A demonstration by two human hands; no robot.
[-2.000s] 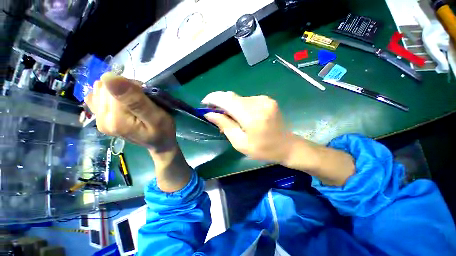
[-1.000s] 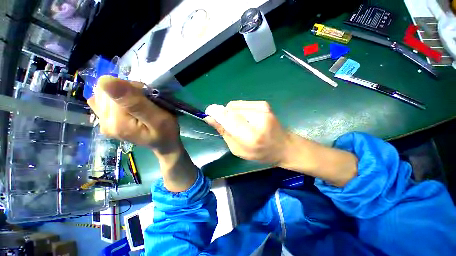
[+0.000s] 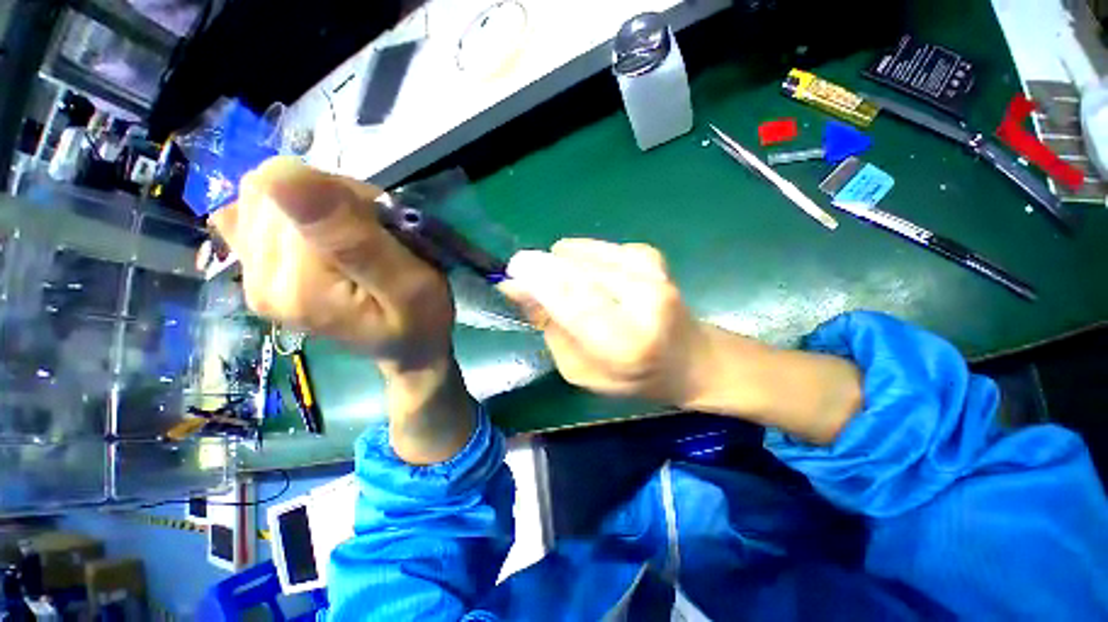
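Observation:
A dark tablet (image 3: 452,246) is held almost edge-on above the green mat. My left hand (image 3: 334,261) is bare and grips the tablet's left part, with the thumb on top. My right hand (image 3: 608,318) is bare, at the tablet's right end, with thumb and fingers pinched together. A tiny bit of blue, the opening pick (image 3: 496,278), shows at my right fingertips against the tablet's edge; the rest of it is hidden by the fingers. The tablet's face cannot be seen clearly.
Tweezers (image 3: 774,177), a black pen-like tool (image 3: 936,248), a blue pick (image 3: 847,141), a red pick (image 3: 778,131) and a battery (image 3: 920,68) lie at the right. A white bottle (image 3: 655,91) stands near the white shelf (image 3: 535,73). A yellow-black tool (image 3: 303,393) lies at the left.
My hands stay on the tablet, which now shows slightly more of its surface. Less blue of the pick shows than two seconds ago. The view has shifted slightly.

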